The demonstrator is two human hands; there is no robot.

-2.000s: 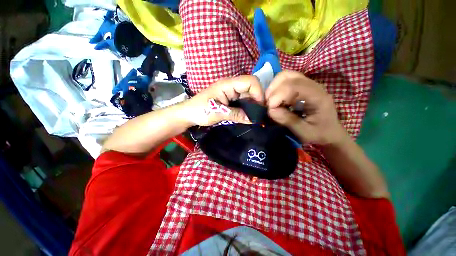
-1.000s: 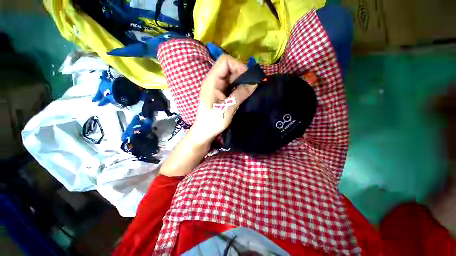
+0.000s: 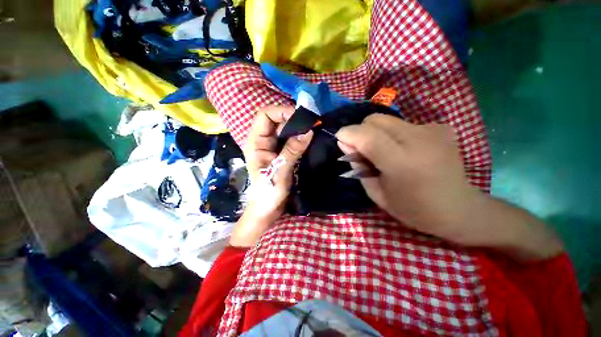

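Note:
The shark pouch lies on the lap, its black part (image 3: 321,178) towards me and its blue body (image 3: 316,97) beyond. My left hand (image 3: 269,155), with a white and red patch by the thumb, pinches a black strap or fabric edge (image 3: 300,122) between thumb and fingers. A small orange spot (image 3: 316,123) shows at that edge. My right hand (image 3: 412,171) pinches a thin needle-like thing (image 3: 328,132) just right of the left thumb. Silver pointed tips (image 3: 354,167), perhaps snips, stick out from under its curled fingers. An orange tab (image 3: 384,97) shows behind the black part.
A red-and-white checked apron (image 3: 369,263) covers the lap. A yellow bag (image 3: 306,39) with blue and black pieces is beyond the knees. A white sack (image 3: 142,204) on the left bears small shark pieces (image 3: 221,191). Green floor (image 3: 547,118) shows at right.
My right hand was away at the right edge a second ago and is back at the black edge. The pouch has turned, and its white logo no longer shows.

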